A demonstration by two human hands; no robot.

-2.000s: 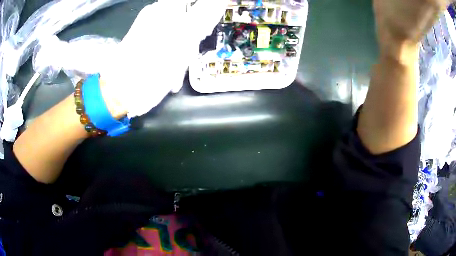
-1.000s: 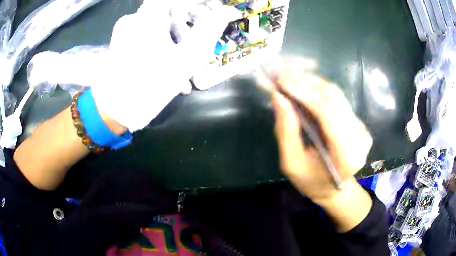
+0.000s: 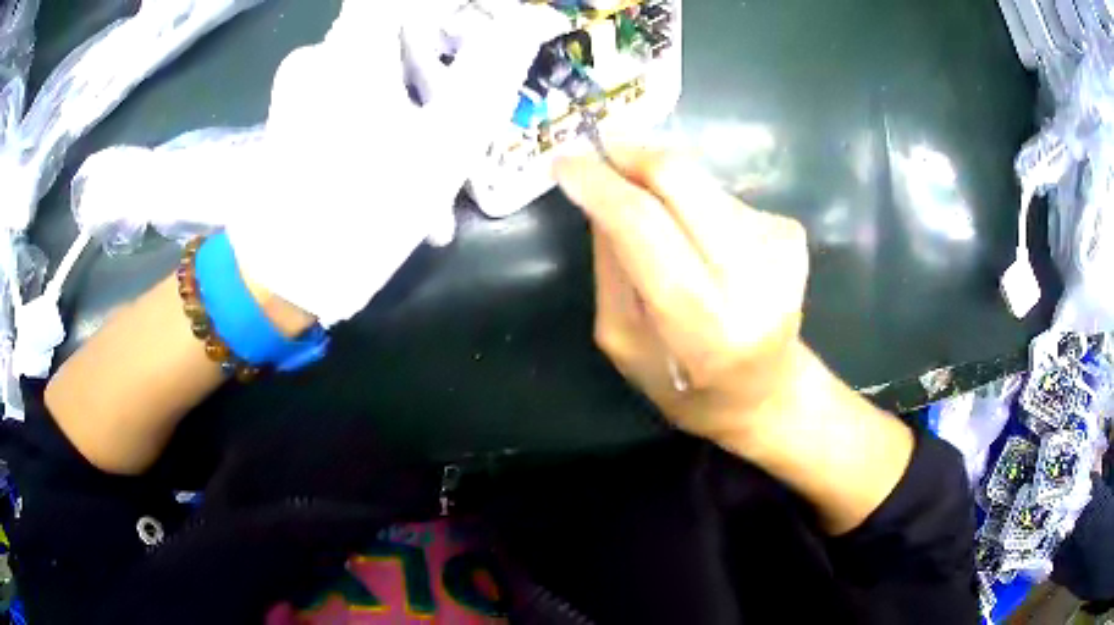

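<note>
The white power strip housing (image 3: 519, 183) lies tilted at the top centre on the dark green mat, its inside facing up. Brass contact strips (image 3: 617, 108), a small blue component (image 3: 528, 110) and part of a green circuit board (image 3: 629, 34) show in it. My left hand (image 3: 367, 159), in a white glove, holds the housing's left side. My bare right hand (image 3: 696, 269) grips slim dark tweezers (image 3: 595, 134), mostly hidden by the fingers, with the tip at the housing's near brass strip. The housing's top is cut off by the frame edge.
Clear-bagged white cords (image 3: 134, 73) lie along the left, with a white plug (image 3: 39, 332) below. More bagged cords (image 3: 1081, 159) and a white cord end (image 3: 1020, 288) are at the right. Clear-wrapped board assemblies (image 3: 1038, 470) are heaped at the lower right.
My right hand came down from the upper right with the tweezers, then moved left to the housing. The housing has turned and shifted slightly left, still under my left hand.
</note>
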